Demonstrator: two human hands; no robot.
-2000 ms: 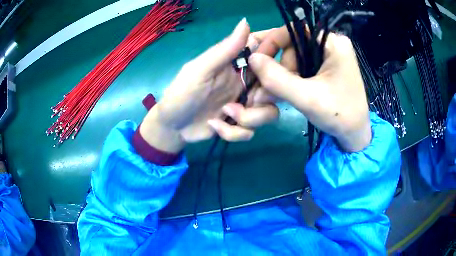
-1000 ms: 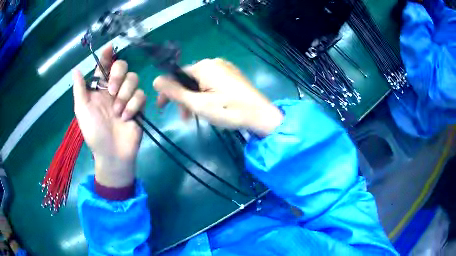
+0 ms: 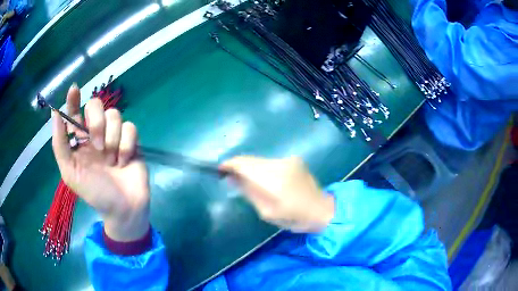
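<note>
My left hand (image 3: 105,165) is raised at the left, palm up, with its fingers curled round black cables (image 3: 176,158). A small connector (image 3: 41,102) sticks out beyond the fingertips, and another with a whitish part (image 3: 74,141) lies by the thumb. My right hand (image 3: 278,193) is closed on the same cables at the centre, which run between both hands; it is slightly blurred. The cables' far ends are hidden in or behind my right hand. A dark red band (image 3: 128,245) circles my left wrist.
A bundle of red cables (image 3: 61,219) lies behind my left hand. Black cables (image 3: 306,79) are spread at the upper middle beside a black housing (image 3: 324,28). Another black bundle (image 3: 403,51) lies farther right, next to another person's blue sleeve (image 3: 466,68). The bench edge (image 3: 352,170) runs diagonally.
My right hand has let go of the larger black bunch, which lies at the upper middle, and has come down onto the cables from my left hand. The view has shifted.
</note>
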